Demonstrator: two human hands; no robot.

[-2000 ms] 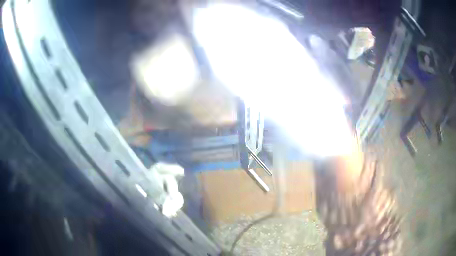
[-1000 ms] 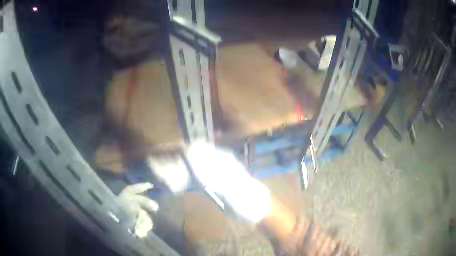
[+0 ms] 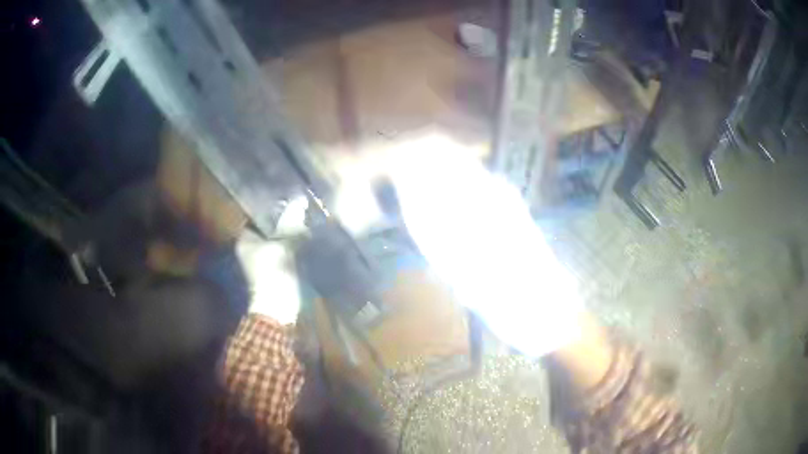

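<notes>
A wide grey slotted upright [image 3: 208,97] slants from the top left towards the middle. My left hand [image 3: 270,270], in a white glove with a plaid cuff behind it, is at its lower end, with fingers closed around its edge. My right hand [image 3: 478,239] is a white overexposed blur in the centre, with a bare wrist and plaid sleeve behind it. Its fingers and anything in them cannot be made out. A second slotted upright [image 3: 527,106] stands just beyond my right hand, its lower part lost in blur.
Tan cardboard [image 3: 399,80] covers a low blue frame [image 3: 580,173] beyond the hands. Dark frame legs with short projecting bars [image 3: 638,208] hang at the right above the speckled floor [image 3: 709,310]. Another dark profile [image 3: 40,195] is at the far left. A small white item [image 3: 478,38] lies on the cardboard.
The large upright at the left is no longer close along the left edge. My left hand now shows with its plaid cuff, at an upright's lower end. My right hand's white blur has moved up and right.
</notes>
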